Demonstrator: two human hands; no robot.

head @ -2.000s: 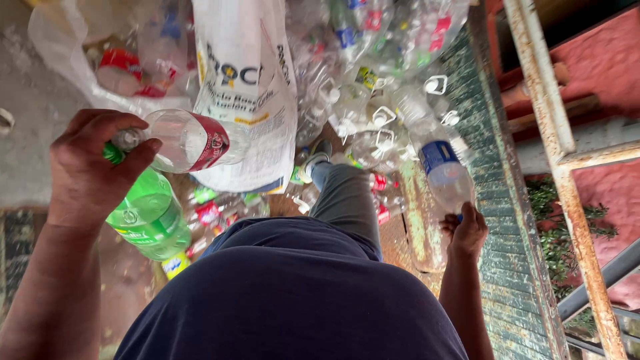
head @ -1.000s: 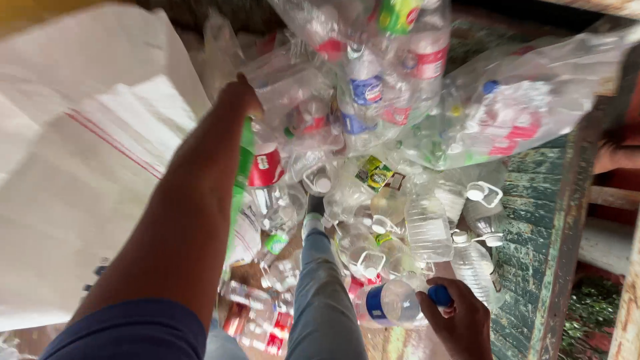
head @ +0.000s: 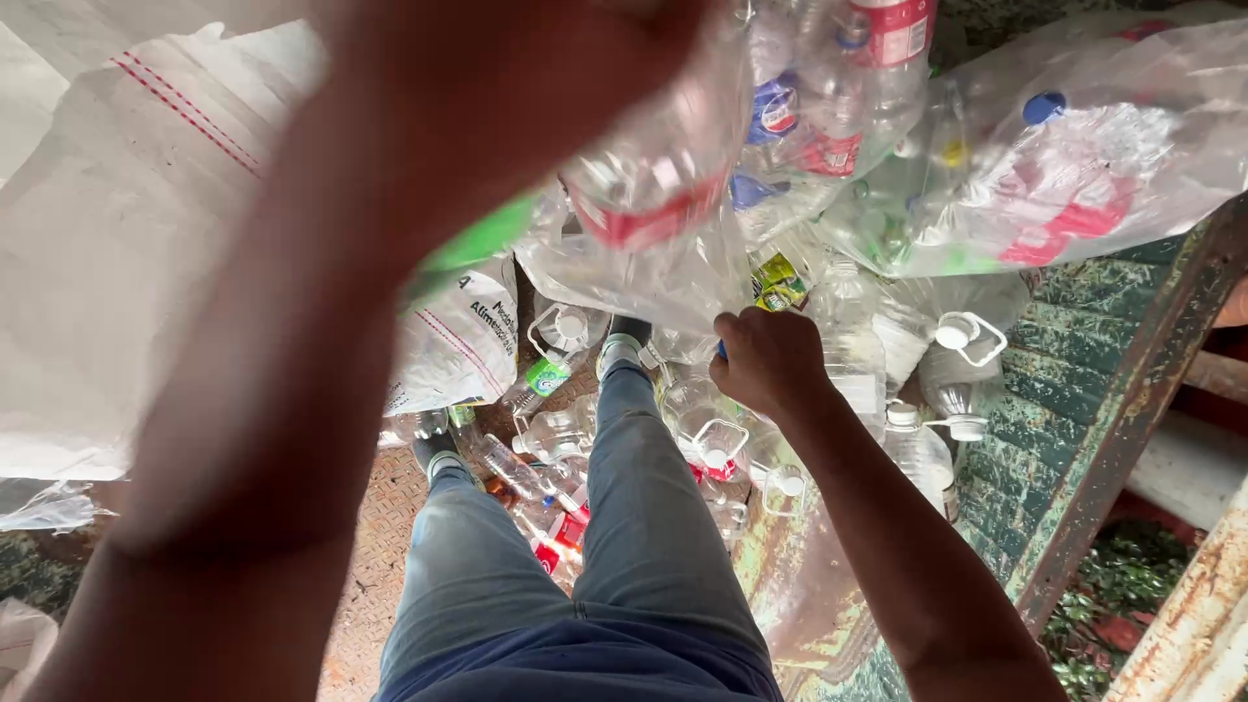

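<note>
My left hand is a large blur at the top, close to the camera; its fingertips are cut off, so its hold is hidden. Beneath it shows a piece of green plastic, partly covered by my forearm. Close by hangs a clear plastic bag with a red-labelled clear bottle in or behind it. At the bag's lower right edge, my right hand is closed, with a bit of a blue cap at its fingertips. Whether it also pinches the bag is unclear.
Loose clear bottles lie around my feet on a patterned metal floor. Filled clear bags stand ahead and at right. A large white sack is at left. A green slatted wall and rusty rail bound the right.
My right hand has moved up from the loose bottles to the edge of the clear bag. My left arm looms nearer the camera. The view has shifted since the earliest frame.
</note>
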